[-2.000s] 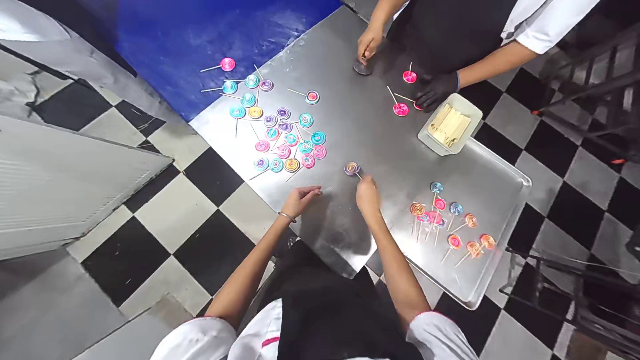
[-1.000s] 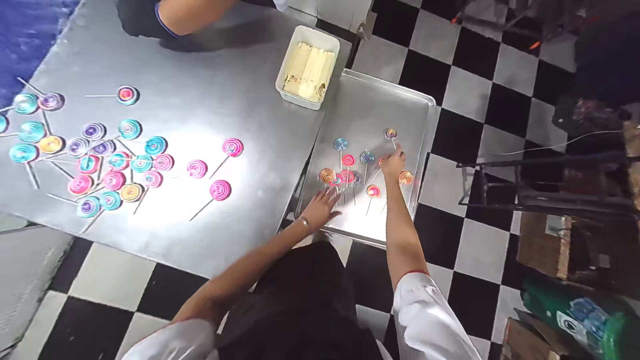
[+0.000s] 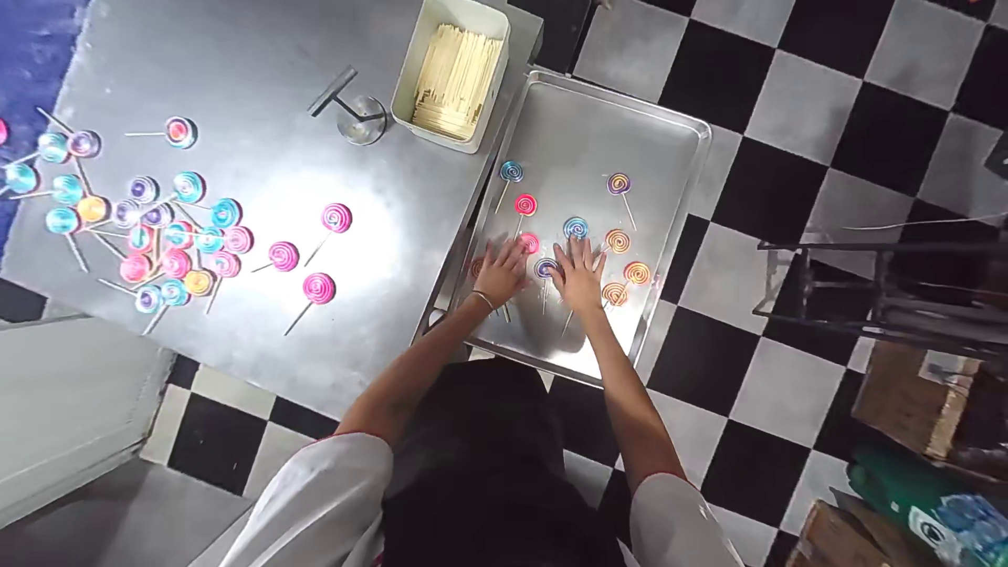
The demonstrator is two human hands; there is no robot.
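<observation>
My left hand (image 3: 502,276) lies spread over lollipops on the left part of a metal sheet tray (image 3: 598,110); its fingertips are by a pink lollipop (image 3: 528,242), and it partly covers others. My right hand (image 3: 581,277) is spread with fingertips at a blue swirl lollipop (image 3: 576,227). Between the hands is a purple-and-white lollipop (image 3: 545,268). Orange lollipops (image 3: 636,273) lie right of my right hand. Farther up the tray are a purple-and-yellow lollipop (image 3: 619,183), a blue one (image 3: 511,171) and a red-pink one (image 3: 525,205). Neither hand visibly grips anything.
On the metal table (image 3: 378,315) left of the tray lie many lollipops (image 3: 175,263), three pink ones (image 3: 319,288) apart from the rest. A metal tool with a round base and bar handle (image 3: 361,120) stands beside a white container of sticks (image 3: 458,79). A dark metal rack (image 3: 835,287) stands at right.
Both hands were apart over the table two seconds ago, the right at a lollipop; now both are over the tray. The purple-and-yellow lollipop near my right hand one second ago lies apart from it. The view has shifted.
</observation>
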